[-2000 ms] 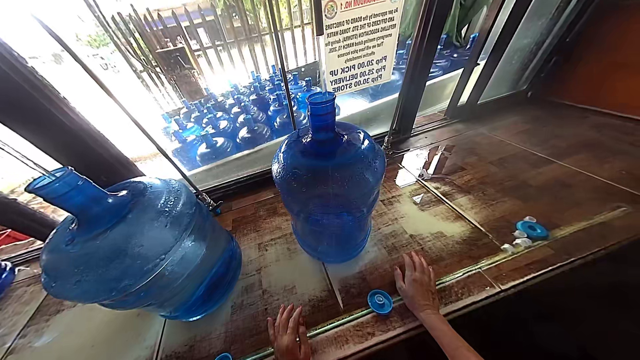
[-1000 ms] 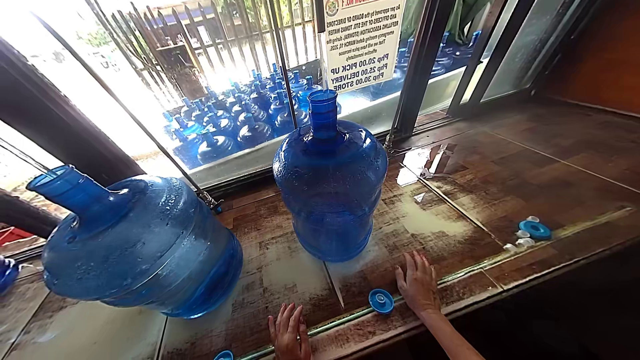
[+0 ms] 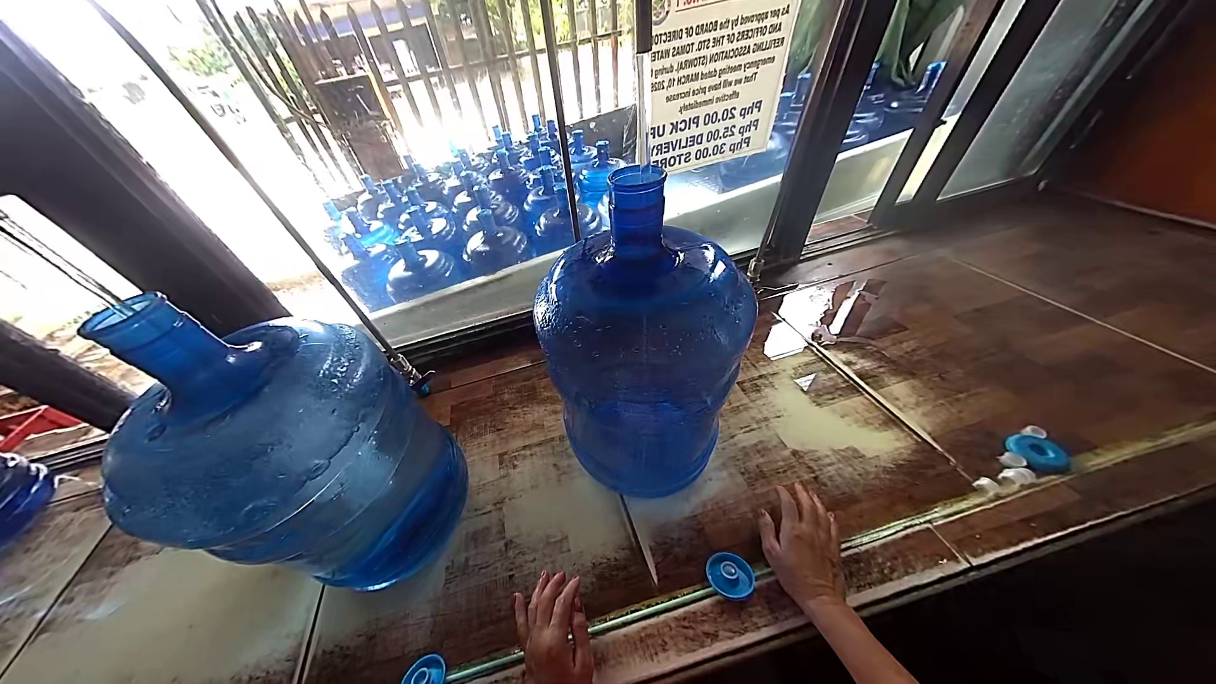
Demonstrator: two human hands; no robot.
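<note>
My left hand (image 3: 554,632) rests with fingers apart on the front edge of the tiled counter (image 3: 513,494), holding nothing. My right hand (image 3: 804,551) lies on the same edge, right of a blue bottle cap (image 3: 731,577), also holding nothing. Behind them a large blue water jug (image 3: 646,351) stands upright, uncapped, with a thin stream of water entering its neck and water in its lower part. To the left, a second uncapped blue jug (image 3: 285,446) appears tilted in the view, a stream running into its mouth. Another blue cap (image 3: 425,670) lies left of my left hand.
A blue ring-shaped cap (image 3: 1037,453) and several small white pieces (image 3: 1015,475) lie at the right. Part of another blue jug (image 3: 21,494) shows at far left. Behind the glass stand many blue jugs (image 3: 494,242) and a wooden fence; a printed notice (image 3: 719,85) hangs there.
</note>
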